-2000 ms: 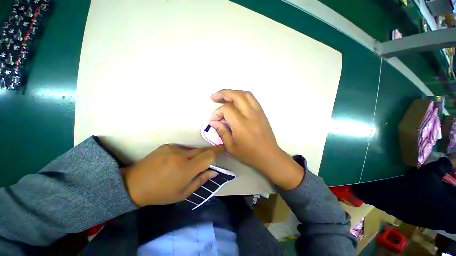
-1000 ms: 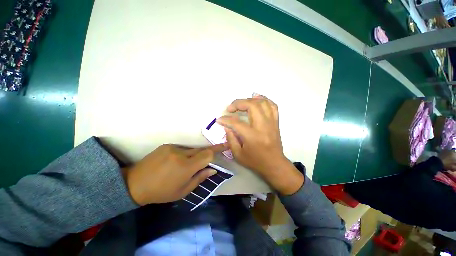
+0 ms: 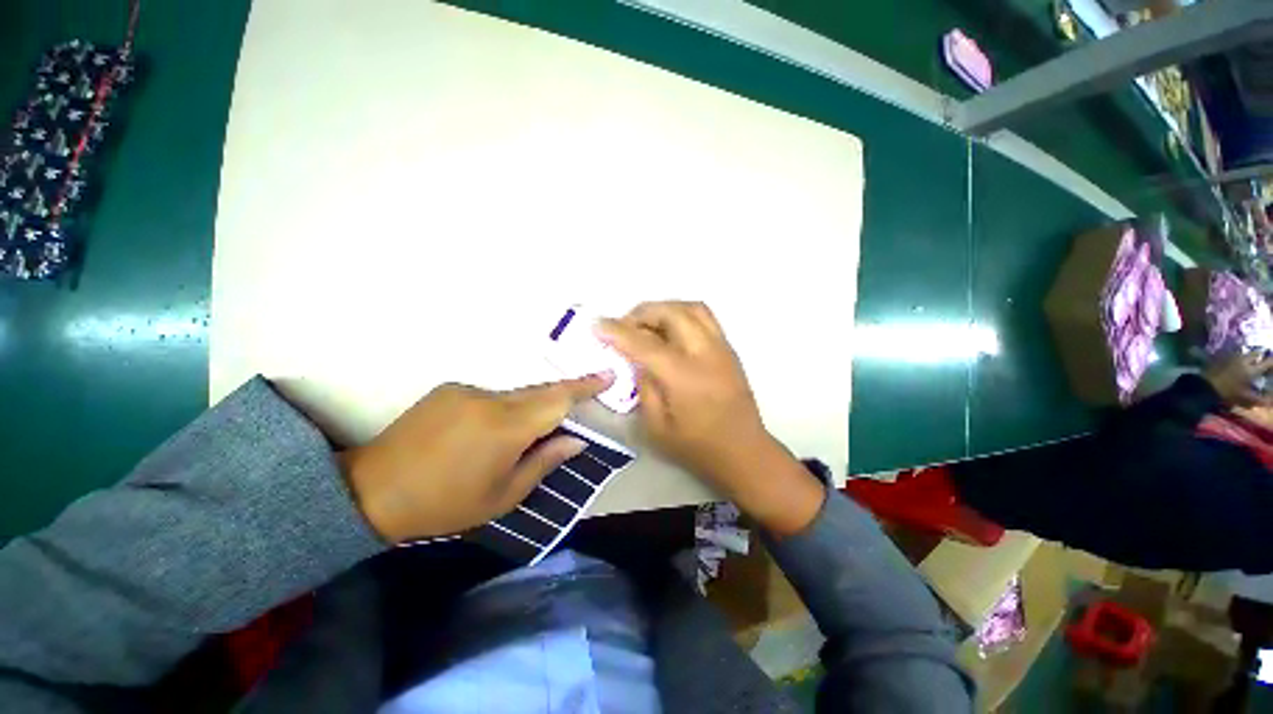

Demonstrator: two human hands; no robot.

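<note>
A small white-and-pink plastic housing point(image 3: 577, 349) lies on the cream mat point(image 3: 517, 181), with a small dark bar near its upper left end. My left hand point(image 3: 468, 453) holds a black striped sheet point(image 3: 559, 491) between thumb and fingers, and its index fingertip rests on the housing's lower part. My right hand point(image 3: 694, 384) is at the housing's right side, fingers bent, fingertips on it. The fingers hide part of the housing. The sheet hangs over the mat's near edge.
Stacked board panels point(image 3: 63, 154) lie on the green bench point(image 3: 140, 363) at far left. A pink piece point(image 3: 966, 60) lies beyond the pale rail point(image 3: 824, 70). A cardboard box of pink parts point(image 3: 1134, 314) and another person's dark sleeve point(image 3: 1103, 467) are at right.
The right hand has shifted on the housing, and more of the housing with its dark bar now shows. The left hand still holds the sheet. The view has turned a little.
</note>
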